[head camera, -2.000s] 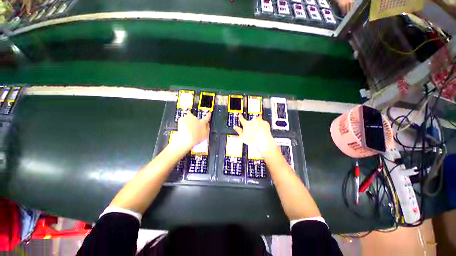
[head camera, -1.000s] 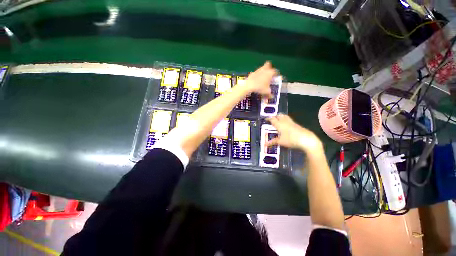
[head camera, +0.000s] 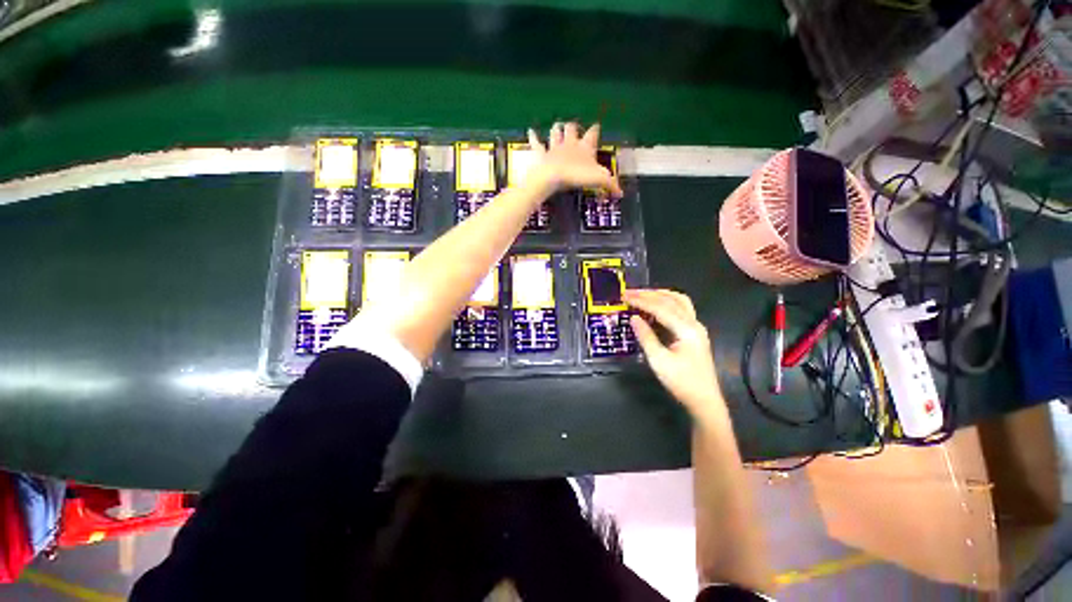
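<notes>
A clear tray holds two rows of keypad phones with yellow screen frames and dark keypads. Most visible screens are bright white. The lower right phone lies keypad-up with a black screen. My right hand is at its right edge, fingertips touching or very near it. My left hand reaches across with fingers spread over the upper right phone, covering part of its screen area, which looks dark. My left forearm hides parts of the middle phones.
A pink desk fan with a dark phone-like rectangle stands at right. Red pieces, cables and a white power strip lie beside it. A green conveyor runs beyond the pale edge strip. Red items show at lower left.
The two right-end pieces showed white backs; now they lie with yellow frames and keypads up. The upper dark screens are now white. The tray appears further left and higher in view.
</notes>
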